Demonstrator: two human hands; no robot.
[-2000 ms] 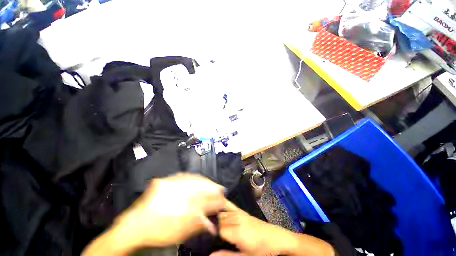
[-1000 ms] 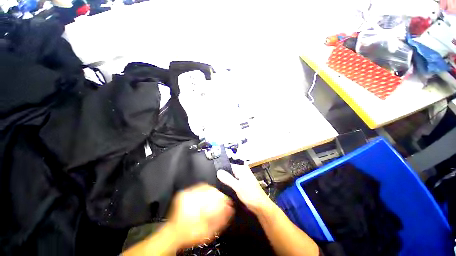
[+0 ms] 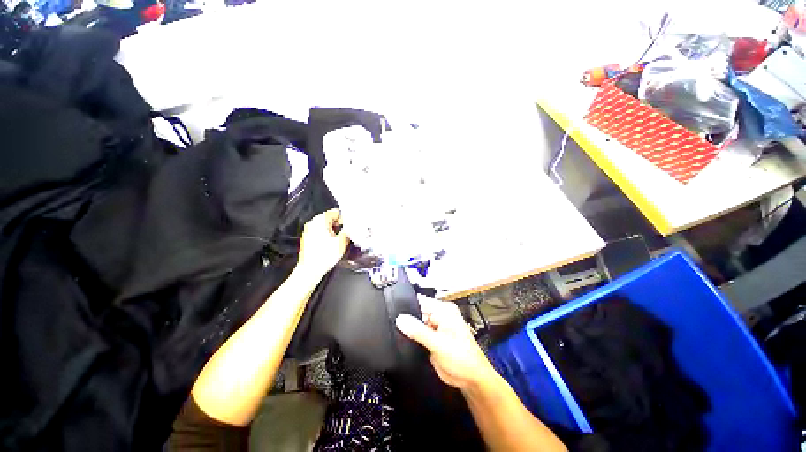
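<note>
The black garment [image 3: 353, 313] lies at the front edge of the white sewing machine table, with a narrow band running to the presser foot [image 3: 385, 275]. My left hand [image 3: 323, 240] is at the cloth left of and slightly beyond the presser foot, fingers bent; its grip is partly hidden. My right hand [image 3: 440, 337] holds the band between thumb and fingers just in front of the presser foot. The white machine body [image 3: 376, 185] blends into the table.
A large black garment heap [image 3: 79, 203] is at left. A blue bin [image 3: 729, 327] with black cloth inside is at lower right. A yellow-edged side table [image 3: 619, 168] holds a red patterned item [image 3: 652, 131] and plastic bags [image 3: 689, 88].
My left hand has moved from the lap area up and forward to beside the presser foot. My right hand, earlier under the left, now holds the band. The cloth in front lies flatter.
</note>
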